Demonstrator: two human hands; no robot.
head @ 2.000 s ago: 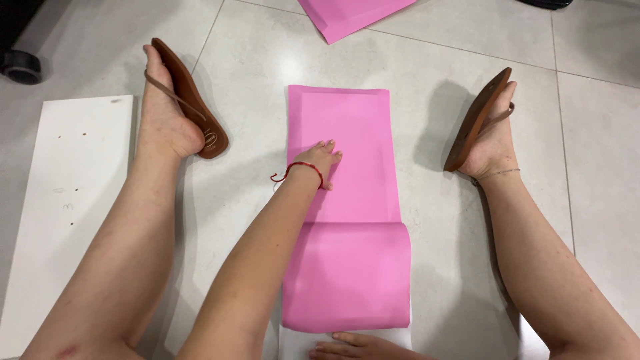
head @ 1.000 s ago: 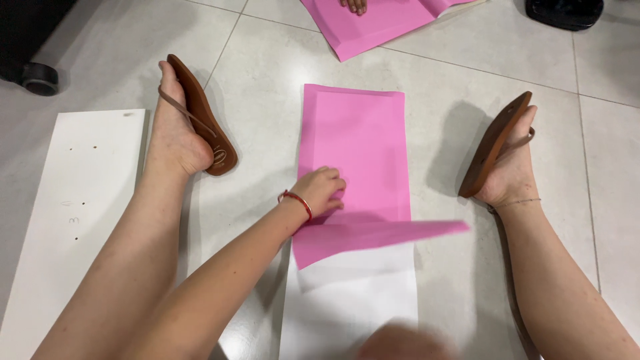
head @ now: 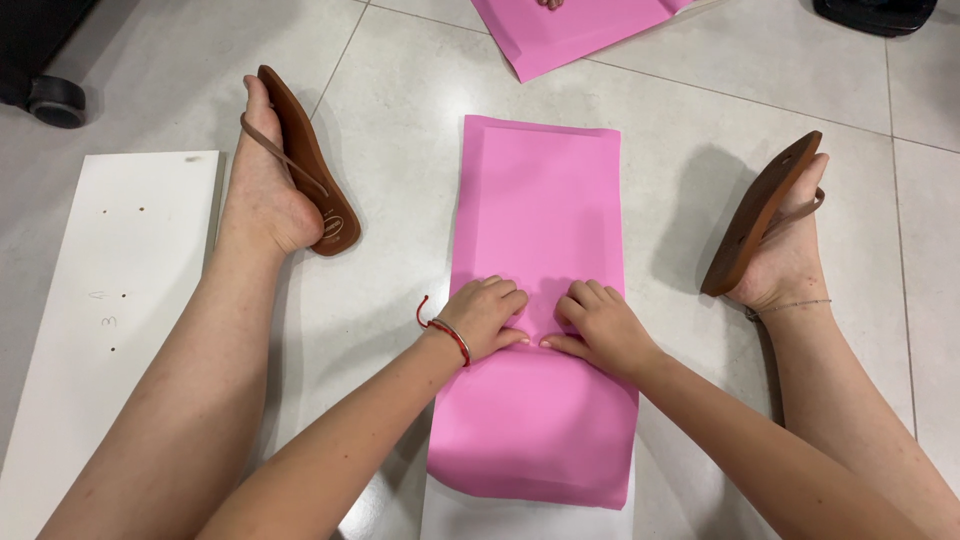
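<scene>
A long pink sheet [head: 547,202] covers most of a white board [head: 525,521] lying between my legs, its near part bulging toward me. My left hand [head: 491,315], with a red cord and a metal bangle at the wrist, rests on the sheet with curled fingers. Opposite it, my right hand [head: 598,324] presses on the same sheet, fingers curled too. Both thumbs point inward along a crease across the sheet and nearly meet. Whether the fingers pinch the sheet is not clear.
On the left lies a white panel [head: 157,247] with small holes and pencil marks. Another pink sheet [head: 577,30] is at the top, with another person's fingers [head: 551,4] on it. A black caster [head: 56,101] and a black object [head: 874,15] stand at the upper corners.
A second ago the sheet's near flap was lifted and the white board showed below; now the flap lies over it. My right hand has come up beside my left hand at the crease.
</scene>
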